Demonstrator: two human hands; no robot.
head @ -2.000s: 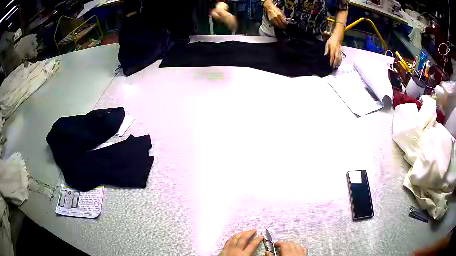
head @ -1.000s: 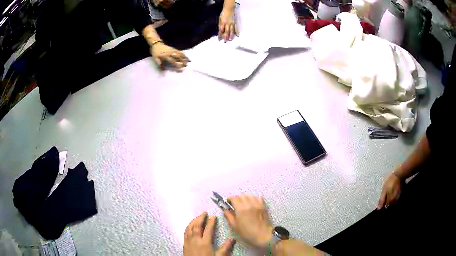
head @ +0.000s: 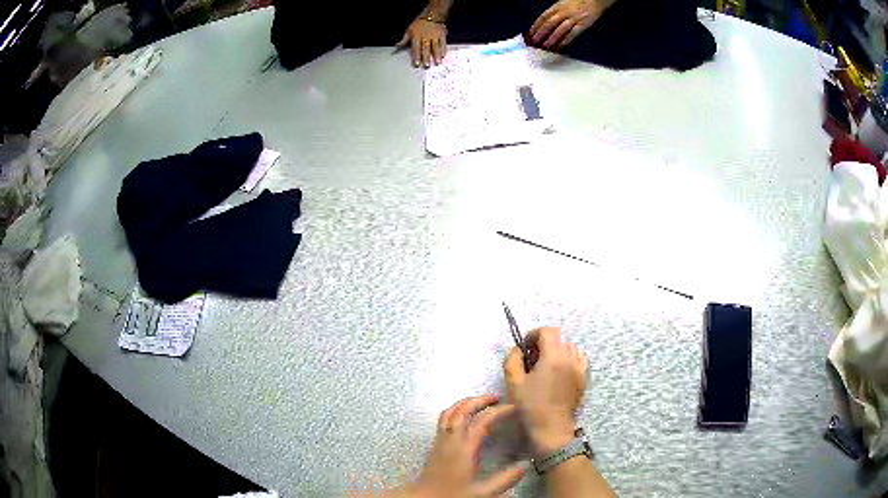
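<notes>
Small metal thread snips point away from me, their tips just above the pale table. My right hand, with a watch on the wrist, is closed around their handle end. My left hand is beside it, low in the view, fingers apart and holding nothing that I can see. A thin dark line, perhaps the edge of a white sheet, crosses the bright area ahead; the sheet's outline is washed out.
A folded dark garment lies at left over a printed ticket. A smartphone lies at right, a small dark tool and cream cloth beyond. Opposite, a person's hands rest by a printed sheet and dark cloth.
The view has swung left. The printed sheet now lies print-side up before the person opposite. A thin dark line shows on the table. My right hand still holds the snips.
</notes>
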